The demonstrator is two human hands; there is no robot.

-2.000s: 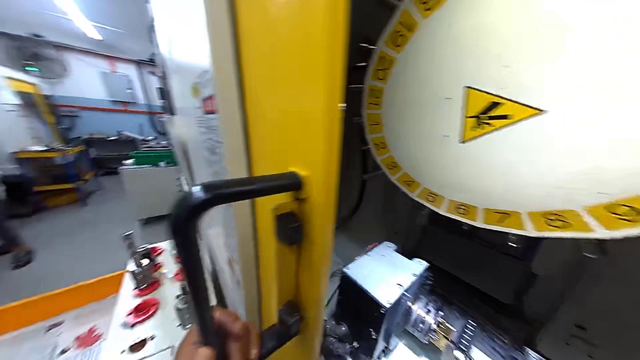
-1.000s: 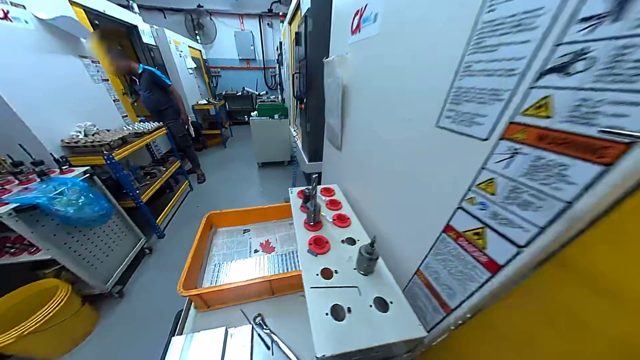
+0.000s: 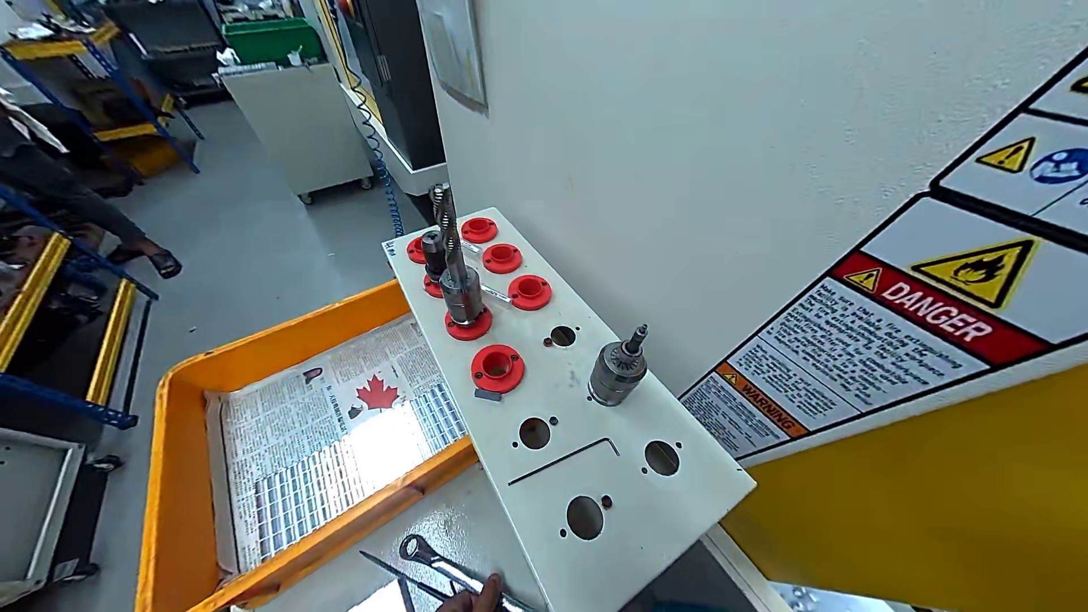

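At the bottom edge, my left hand (image 3: 474, 597) is partly in view, its fingertips on the handle of a steel ring wrench (image 3: 442, 564). A thin dark tool (image 3: 399, 574) lies beside the wrench. Just right of the hand stands a white tool-holder rack (image 3: 552, 535) with round holes and red plastic sockets (image 3: 497, 368). One socket carries a tool holder with a long fluted cutter (image 3: 459, 285); behind it is a shorter dark holder (image 3: 433, 255). A collet-type holder with a short tip (image 3: 618, 372) stands at the rack's right side. A hex key (image 3: 561, 461) lies on the rack. My right hand is out of view.
An orange tray (image 3: 157, 476) lined with newspaper, with rows of metal pieces (image 3: 297, 501), lies left of the rack. A white machine panel (image 3: 680, 170) with warning labels rises at right. A person's legs (image 3: 76, 204) show at far left, near blue-and-yellow shelving (image 3: 110, 340).
The view has swung left and down from the machine's door. A hand gripped the black door handle two seconds ago; now my left hand is at the wrench.
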